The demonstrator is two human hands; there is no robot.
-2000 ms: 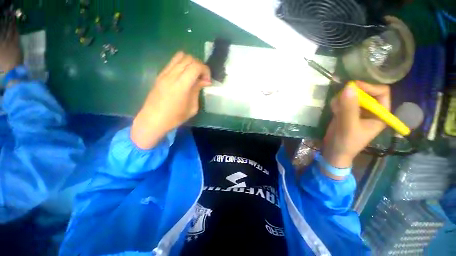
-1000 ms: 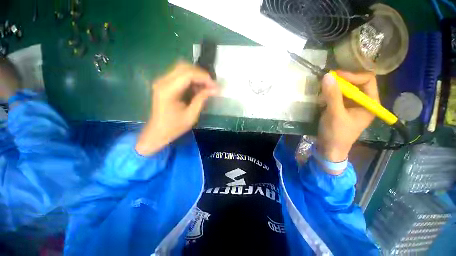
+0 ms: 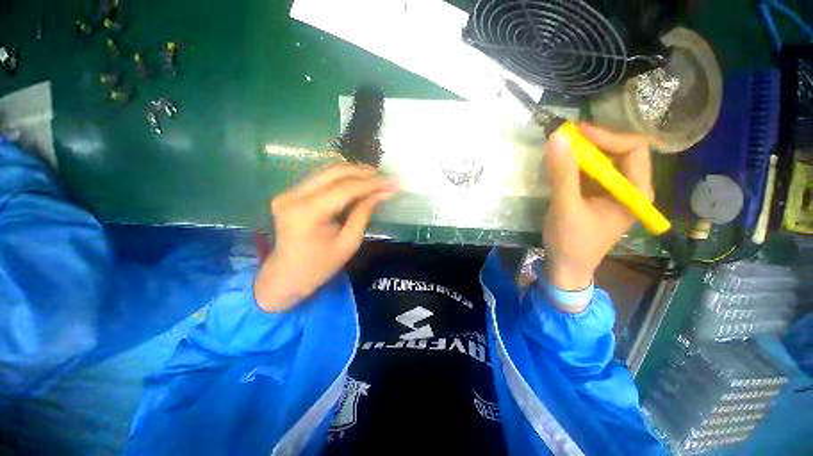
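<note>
My right hand (image 3: 593, 200) holds the yellow soldering iron (image 3: 615, 176) like a pen, its thin metal tip pointing up and left over the top edge of the pale work pad (image 3: 419, 209). My left hand (image 3: 325, 223) is at the pad's left edge, thumb and forefinger close together; whether something tiny is between the fingertips cannot be told. A dark bristly bundle (image 3: 364, 125) lies just above my left fingers. A small patch of silvery parts (image 3: 463, 171) lies at the middle of the pad.
A fan with a spiral guard (image 3: 546, 44) and a beige pot (image 3: 704, 98) with silvery scraps stand behind my right hand. A white strip (image 3: 383, 34) lies above the pad. Small brassy parts (image 3: 140, 64) lie left. Clear trays (image 3: 726, 392) are at right; a blue sleeve (image 3: 45, 258) is at left.
My left hand has moved down from beside the dark bundle. The iron has shifted left with my right hand. The neighbour's hand at the left has gone from view.
</note>
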